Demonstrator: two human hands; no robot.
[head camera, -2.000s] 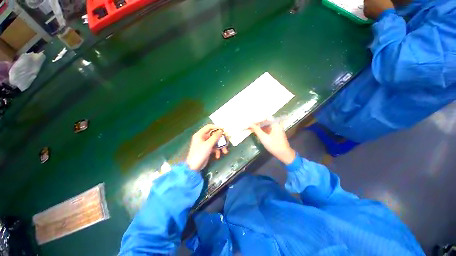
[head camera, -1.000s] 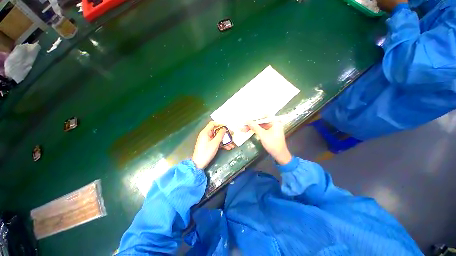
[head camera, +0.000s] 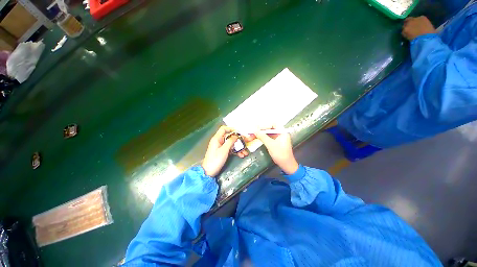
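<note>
My left hand (head camera: 218, 152) holds a small watch housing (head camera: 239, 145) with a dark rim and a white inside, at the near corner of the adhesive sheet. My right hand (head camera: 278, 148) is closed around pale tweezers (head camera: 273, 131), held like a pen, with the fingers close to the housing. The tweezer tip is too small and bright to make out; whether it carries a piece cannot be told. The white adhesive sheet (head camera: 277, 99) lies on the green bench just beyond both hands.
More housings lie on the bench (head camera: 172, 68), at the back (head camera: 234, 27) and left (head camera: 70, 130). Amber strips (head camera: 167, 135) lie left of the sheet, a bagged sheet (head camera: 73, 216) at near left. A red tray (head camera: 106, 7) stands far left. A neighbour's hand (head camera: 418, 27) is beside a green tray (head camera: 396, 8).
My right hand has moved left from over the sheet's near edge to the housing in my left hand. The neighbour's hand has moved off the green tray.
</note>
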